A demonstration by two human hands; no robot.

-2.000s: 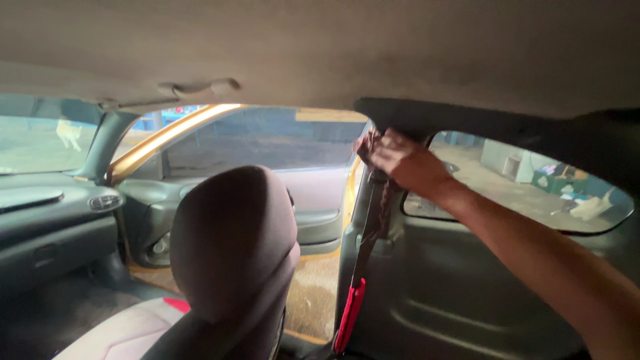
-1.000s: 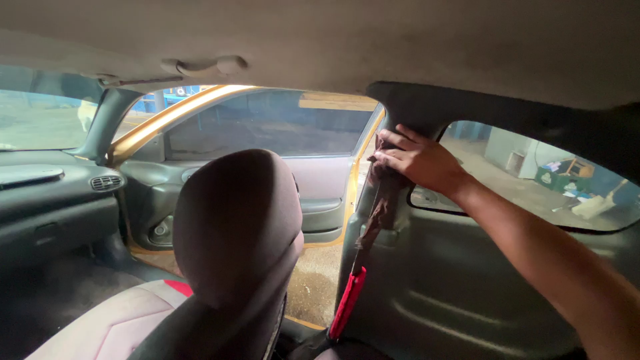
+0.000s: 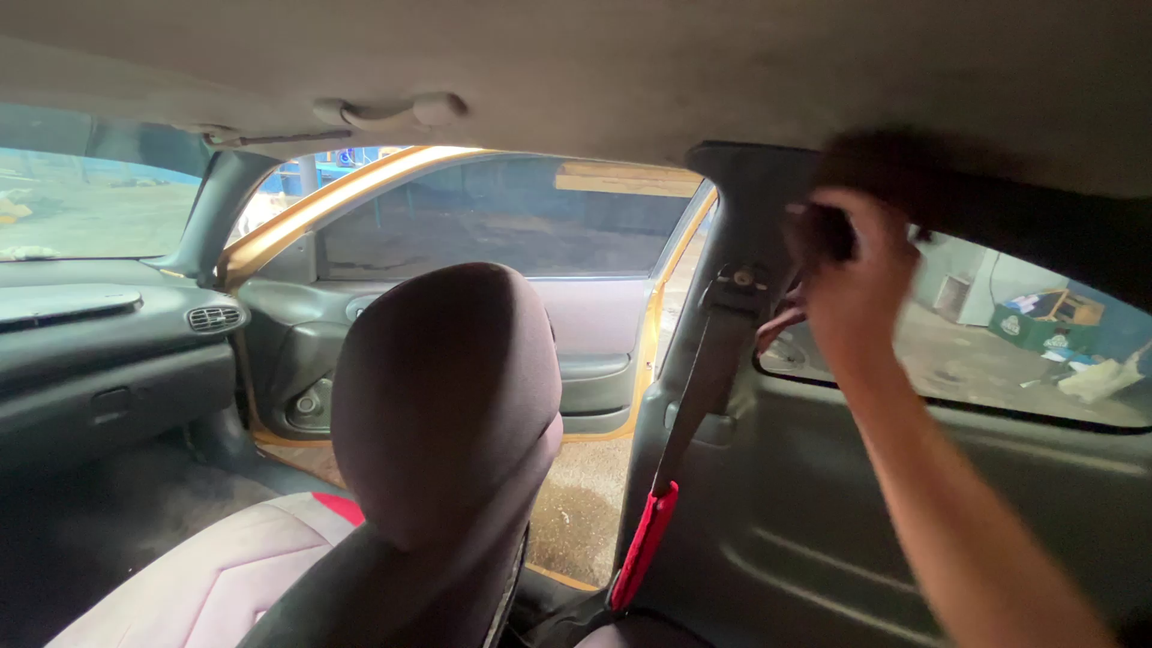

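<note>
My right hand (image 3: 855, 261), blurred, is raised by the upper trim above the rear side window, closed around a dark crumpled cloth (image 3: 823, 236). A loose end of the cloth hangs below the fingers, near the window's front corner. Just left of the hand are the dark pillar trim (image 3: 751, 193) and the seat belt anchor (image 3: 743, 277). From there the seat belt (image 3: 688, 405) runs down to a red belt pad (image 3: 645, 544). My left hand is out of view.
A front seat headrest (image 3: 445, 396) stands in the middle foreground. Behind it is the open car door (image 3: 585, 324). The headliner (image 3: 576, 81) with a grab handle (image 3: 391, 112) spans the top; the dashboard (image 3: 108, 342) is at left.
My right hand has moved from the pillar at the seat belt anchor to the right, towards the upper trim of the rear window, taking the cloth along. The belt anchor now shows uncovered.
</note>
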